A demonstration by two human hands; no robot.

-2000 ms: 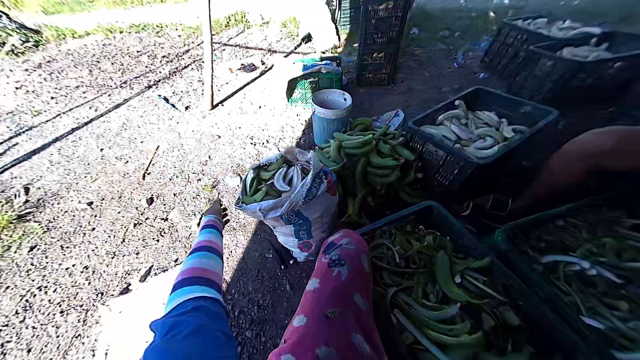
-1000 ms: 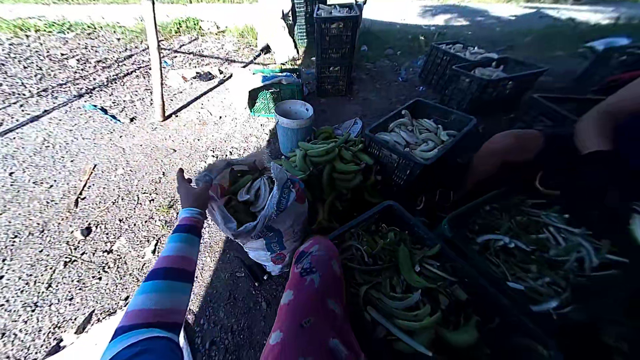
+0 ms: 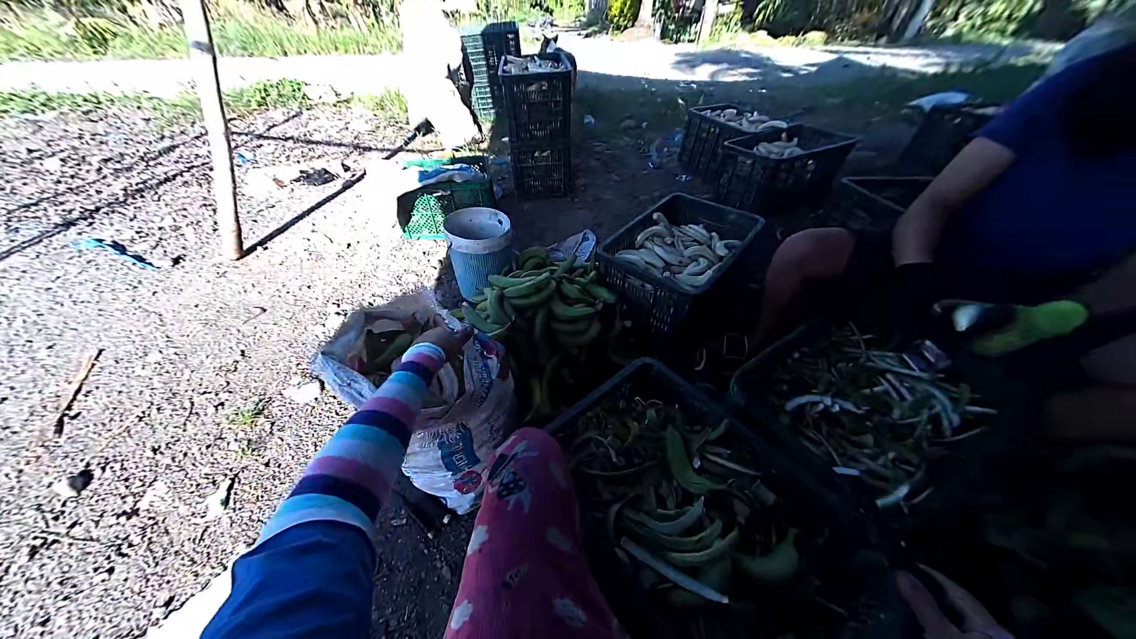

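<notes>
My left hand (image 3: 445,339), at the end of a striped sleeve, grips the upper edge of a white woven sack (image 3: 457,453) holding green and peeled bananas. Just behind the sack, a pile of green bananas (image 3: 555,302) lies on the ground beside a ribbed bucket (image 3: 479,244). My right hand (image 3: 945,608) shows partly at the lower right edge, in deep shade; whether it holds anything is hidden. Near it stands a dark crate (image 3: 652,366) of green peels. A second crate of peels (image 3: 744,377) is to its right, and a crate of peeled bananas (image 3: 679,209) stands farther back.
A person (image 3: 1056,191) in blue sits at the right, holding a green banana (image 3: 1025,328) over the second peel crate. Stacked crates (image 3: 537,115) stand behind, near a green crate (image 3: 444,209). More crates (image 3: 785,169) are at the back right. A wooden pole (image 3: 213,133) rises at the left.
My left hand has moved from the sack's left side to its upper right edge and closed on it. My right hand has come into view at the lower right. The view has tilted up.
</notes>
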